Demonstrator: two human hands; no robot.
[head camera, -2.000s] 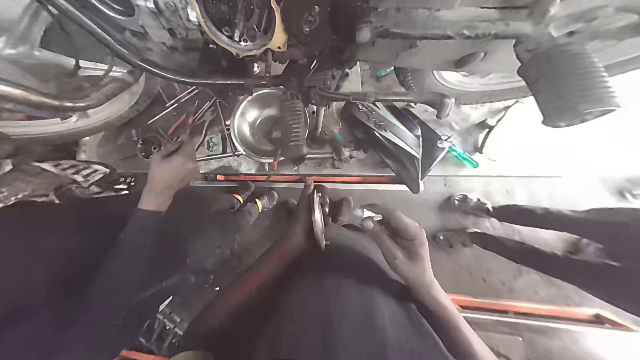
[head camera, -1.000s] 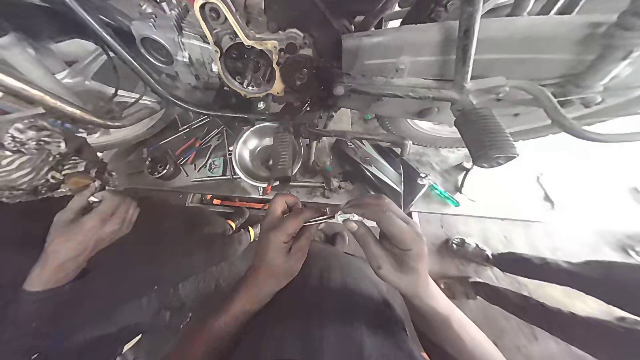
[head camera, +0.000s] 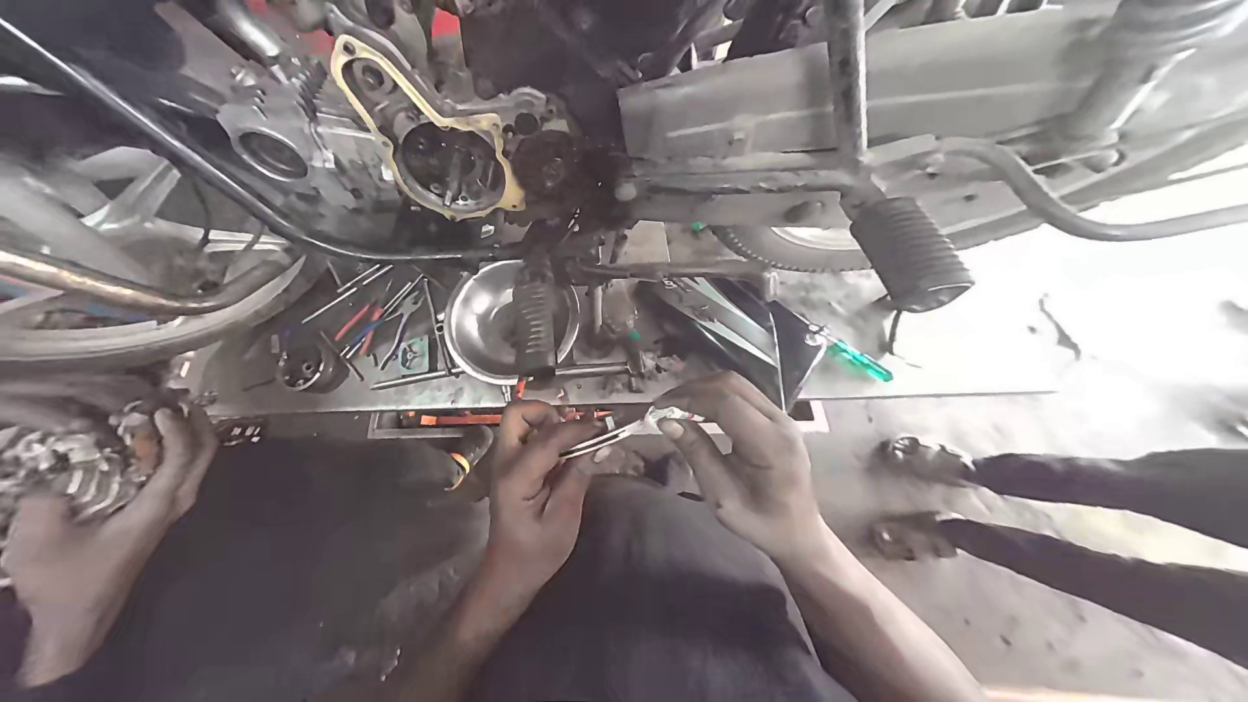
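Observation:
My left hand (head camera: 536, 478) pinches a thin curved metal part (head camera: 604, 441), perhaps a ring seen edge-on. My right hand (head camera: 746, 458) grips a small crumpled whitish piece (head camera: 668, 417) between thumb and fingers, at the right end of the metal part; whether it is a tube or a wrapper I cannot tell. Both hands are above my lap, in front of a motorcycle. Above them is the opened engine crankcase (head camera: 453, 166) with a yellowish gasket (head camera: 390, 127) around its edge. A ribbed rubber footpeg (head camera: 534, 322) hangs over a round metal bowl (head camera: 487, 317).
Pliers (head camera: 402, 322) and other tools lie left of the bowl. A green-handled screwdriver (head camera: 858, 361) lies beside dark panels (head camera: 741, 331). Another footpeg (head camera: 912, 253) juts out at upper right. At far left a co-worker's hands (head camera: 146, 517) hold a metal engine part (head camera: 68, 463). Another person's legs (head camera: 1092, 526) are at right.
The thin part, upright in my left hand two seconds ago, now lies nearly level, with both hands close together. The co-worker's hand has left the tools and an engine part is now held at far left.

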